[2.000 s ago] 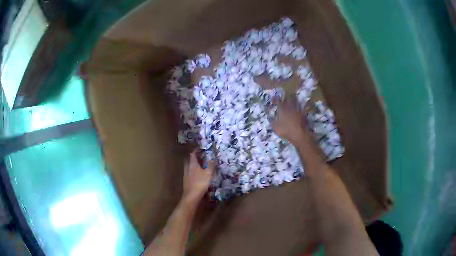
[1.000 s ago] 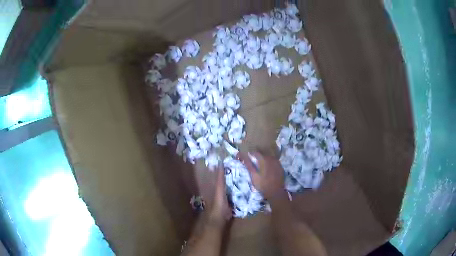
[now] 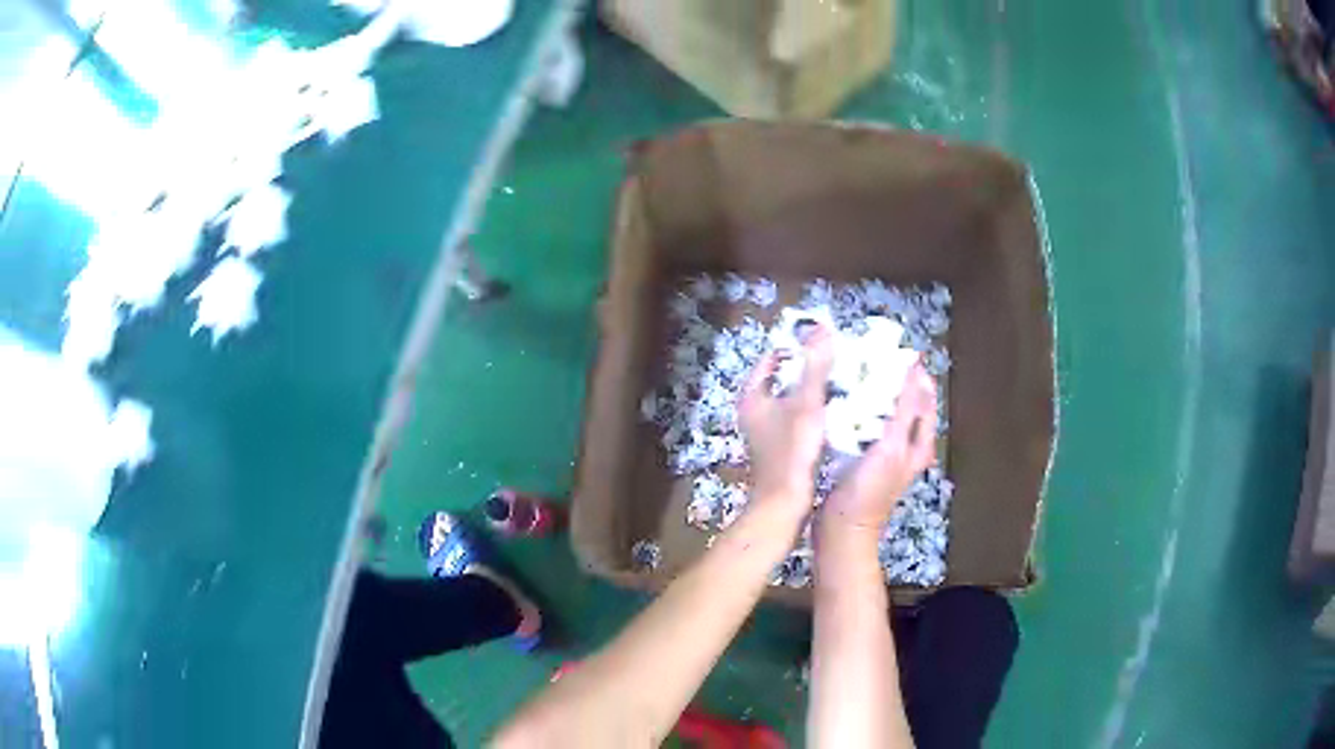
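A heap of small white impellers (image 3: 864, 388) is held between my two hands above an open cardboard carton (image 3: 630, 322). My left hand (image 3: 788, 427) is on the left side of the heap and my right hand (image 3: 886, 454) is cupped on its right side. More white impellers (image 3: 710, 384) lie spread over the carton's bottom, partly hidden below my hands and forearms.
A green table (image 3: 293, 395) with a pale edge stands at left; overexposed white impellers (image 3: 227, 293) lie on it. Another cardboard box (image 3: 761, 44) is beyond the carton. The floor (image 3: 1113, 293) is green. A foot in a blue sandal (image 3: 451, 544) and a red object (image 3: 524, 512) are left of the carton.
The view has pulled back and the table has come into view. My hands have gathered impellers and lifted them off the carton's bottom in a heap.
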